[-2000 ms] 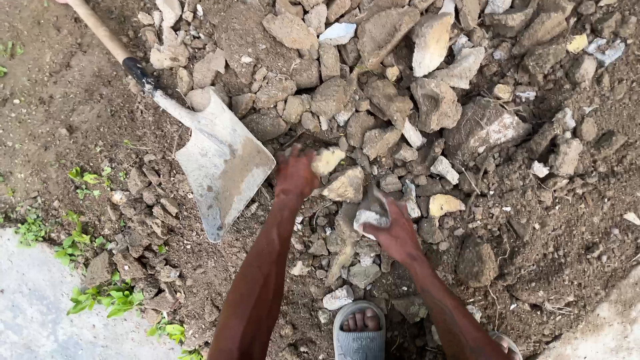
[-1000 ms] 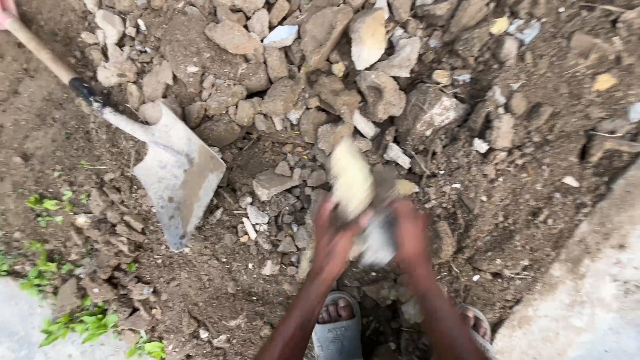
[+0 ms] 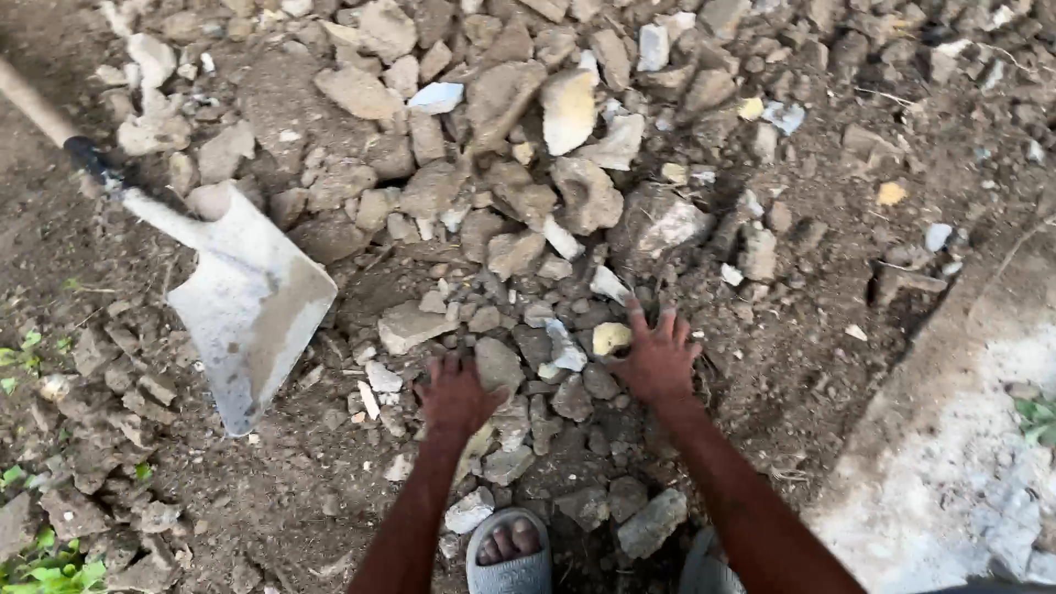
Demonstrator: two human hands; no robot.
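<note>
My left hand point(image 3: 455, 394) is spread over the rubble with its fingers apart, beside a flat grey-brown stone point(image 3: 497, 365). My right hand point(image 3: 658, 355) reaches among the stones, fingers apart, next to a yellowish stone chunk point(image 3: 611, 338) and just below a whitish fragment point(image 3: 609, 285). Neither hand appears to hold anything. Between them lie a pale, bluish-white fragment point(image 3: 566, 346) and several small grey stones. A metal shovel point(image 3: 247, 301) with a wooden handle rests on the soil to the left of my left hand.
Broken stones point(image 3: 503, 99) are heaped ahead of my hands. My feet, in grey slide sandals point(image 3: 510, 557), stand at the bottom. A concrete slab point(image 3: 932, 478) borders the soil on the right, and green plants point(image 3: 58, 569) grow at the lower left.
One second ago my hands were close together around blurred pale stones; now they are apart and empty, with the left further left and the right further right.
</note>
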